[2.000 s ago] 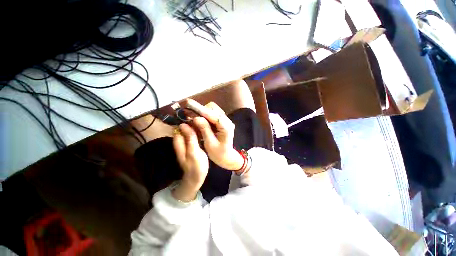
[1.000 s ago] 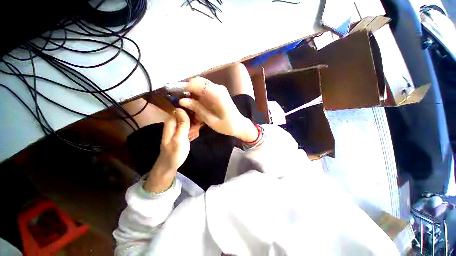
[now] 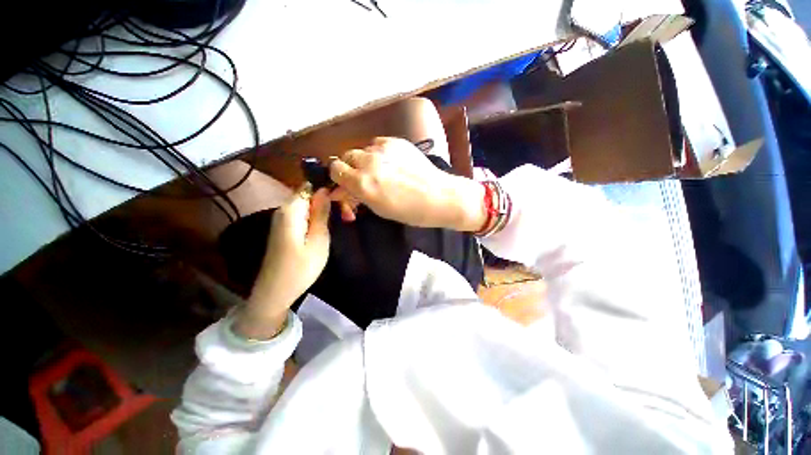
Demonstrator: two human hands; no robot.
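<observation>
A small black cable bundle shows between my fingertips over my lap, in front of the table's edge. My left hand is closed on it from the left and below. My right hand is closed on it from the right, with a red bracelet at the wrist. A thin dark loop sticks out behind my right hand. Most of the bundle is hidden by my fingers, and the detail is blurred.
Loose black cables lie on the white table at the left, some hanging over its edge. An open cardboard box is at the right. A red stool stands lower left. A blue vehicle is far right.
The view has shifted, so the table shows less. My right hand has turned, its back now facing up, and its forearm now covers much of the box's dark inside.
</observation>
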